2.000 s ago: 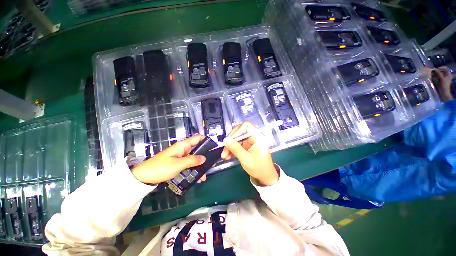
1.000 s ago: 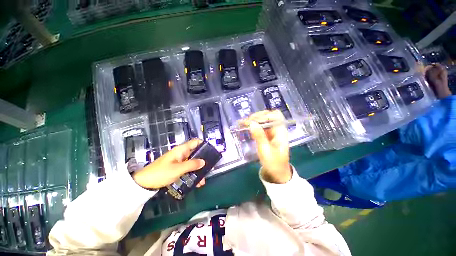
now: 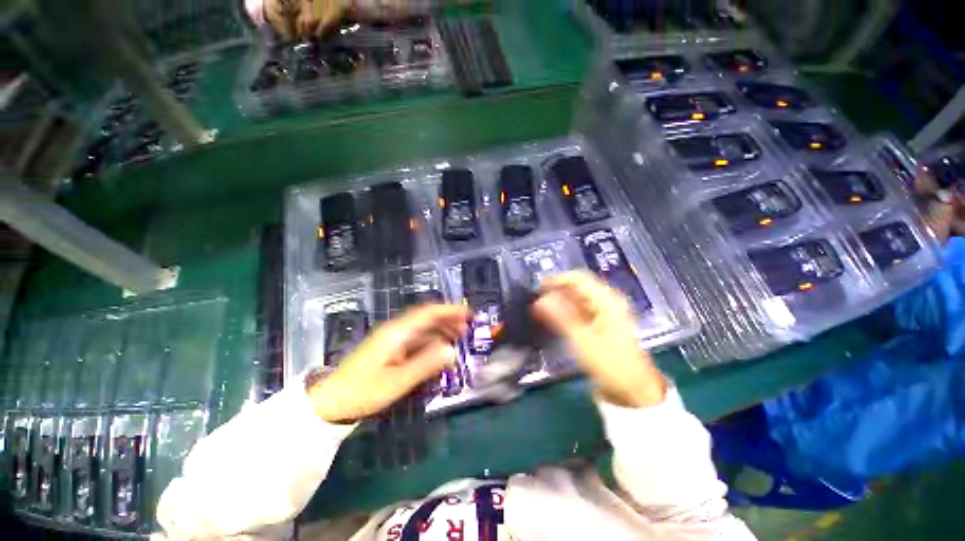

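Observation:
The working tray (image 3: pixel 293 254) of clear plastic lies in front of me with two rows of black phone housings. My right hand (image 3: pixel 595 328) is over its near row and grips a dark phone housing (image 3: pixel 521 322), strongly blurred by motion. A blurred pale patch shows at the housing's lower end. My left hand (image 3: pixel 389 359) is just left of it, fingers apart and empty, over the tray's near edge. The tweezers cannot be made out. A dark gridded sticker sheet (image 3: pixel 394 227) lies across the tray's left part.
Stacked blister trays (image 3: pixel 677 254) with phones stand higher at right. Another clear tray (image 3: pixel 196 365) with a few phones lies at left. Pale uprights (image 3: pixel 79 238) rise at left. A person's hands (image 3: pixel 307 15) are across the bench; a blue sleeve (image 3: pixel 878 396) is at right.
The view has shifted, showing more of the far bench. The housing has left my left hand and is now in my right hand, over the tray. My left hand has opened.

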